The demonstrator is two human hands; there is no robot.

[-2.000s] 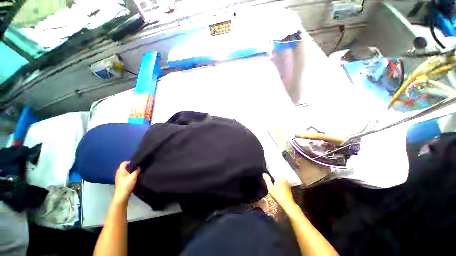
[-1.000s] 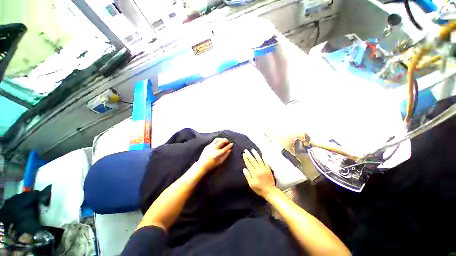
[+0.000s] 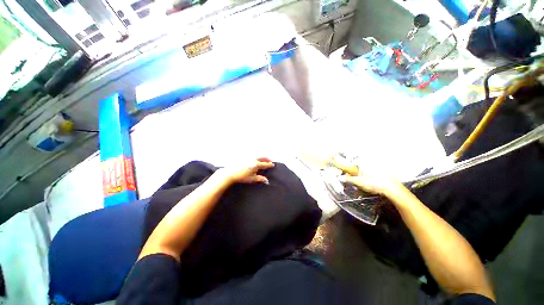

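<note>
A black garment (image 3: 250, 220) lies over the right part of a rounded navy-blue padded form (image 3: 95, 250). My left hand (image 3: 253, 171) rests on the garment's far upper edge, thumb and fingers apart, with no cloth visibly pinched. My right hand (image 3: 370, 180) is at the light handle of the steam iron (image 3: 358, 205), with its fingers around the handle. The iron sits at the right end of the table, its pointed silvery edge towards me. The hand hides part of the iron.
A blue bar (image 3: 116, 149) with a red label stands behind the form on the white padded table (image 3: 209, 128). Pale lines and a yellow hose (image 3: 483, 128) run to the upper right. Black cloth (image 3: 477, 190) lies at the right. A grey bin (image 3: 382, 24) with small items is behind.
My right hand has left the garment and reached right to the iron's handle. My left hand remains on the garment near its far edge. The view has turned right.
</note>
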